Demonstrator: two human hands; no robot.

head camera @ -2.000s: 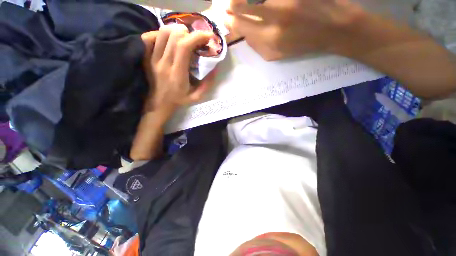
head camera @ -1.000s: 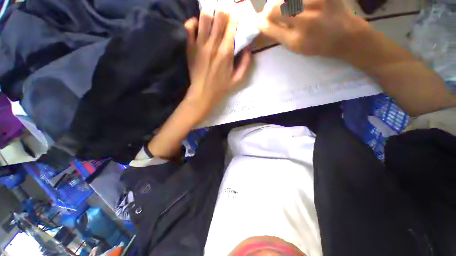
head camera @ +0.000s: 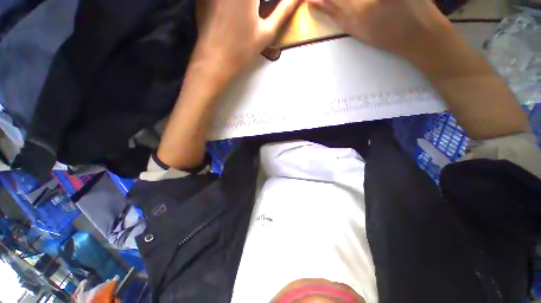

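Note:
My left hand [head camera: 234,35] is at the top edge, its upper part cut off by the picture. My right hand [head camera: 379,21] is to its right, also near the top edge, with fingertips close to the left hand's. A small dark piece shows between the hands at the very top; whether either hand grips it cannot be told. Below the fingers is the tan-yellow machine bed plate [head camera: 314,28] with a dark brown edge. The dark garment [head camera: 118,77] is heaped at the left, against my left forearm.
The white table [head camera: 332,77] has a printed scale along its front edge. A crumpled clear plastic bag [head camera: 516,53] lies at the right. A blue crate [head camera: 442,142] is below the table at the right; another blue crate [head camera: 53,207] is at the lower left.
Both hands have moved up towards the picture's top edge. The white piece with an orange and pink inside, earlier in my left hand, is out of sight. More of the yellow plate shows.

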